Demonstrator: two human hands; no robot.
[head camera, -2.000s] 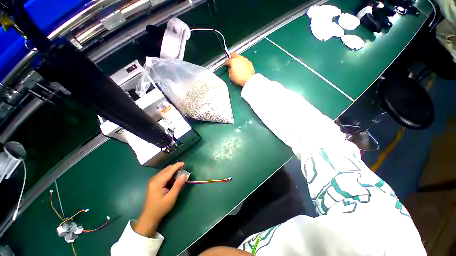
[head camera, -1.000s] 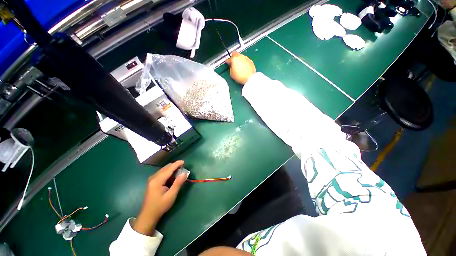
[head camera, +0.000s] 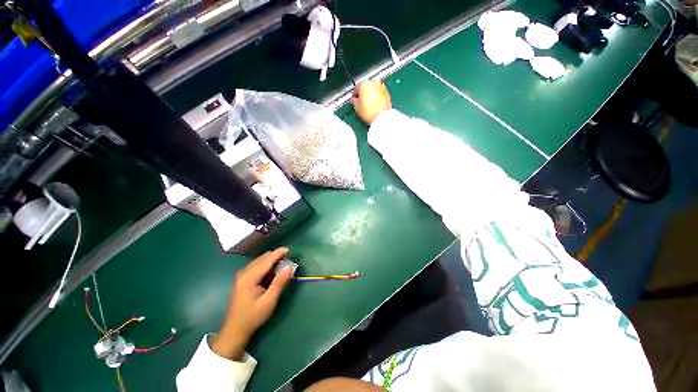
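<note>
My left hand (head camera: 260, 295) holds a small silvery wired unit (head camera: 286, 267) between thumb and fingers, mostly hidden by them. Its thin red and yellow leads (head camera: 325, 277) stretch right over the green bench to a pale plug. The unit is just in front of the white screw feeder box (head camera: 243, 236). My right hand (head camera: 373, 100) rests at the bench's far edge beside a thin dark cord; its fingers are partly hidden, and I cannot tell if it grips the cord. A clear bag of tiny pieces (head camera: 325, 157) lies between the feeder and my right arm.
A thick black bar (head camera: 164, 138) slants down to the feeder. A silvery cluster with several leads (head camera: 114, 350) lies at left. White camera-like units (head camera: 318, 40) are on the line behind. White shells (head camera: 505, 38) and black parts (head camera: 583, 32) lie at far right.
The white units on the line behind have moved right. My left hand keeps its hold on the wired unit. My right hand stays nearly where it was.
</note>
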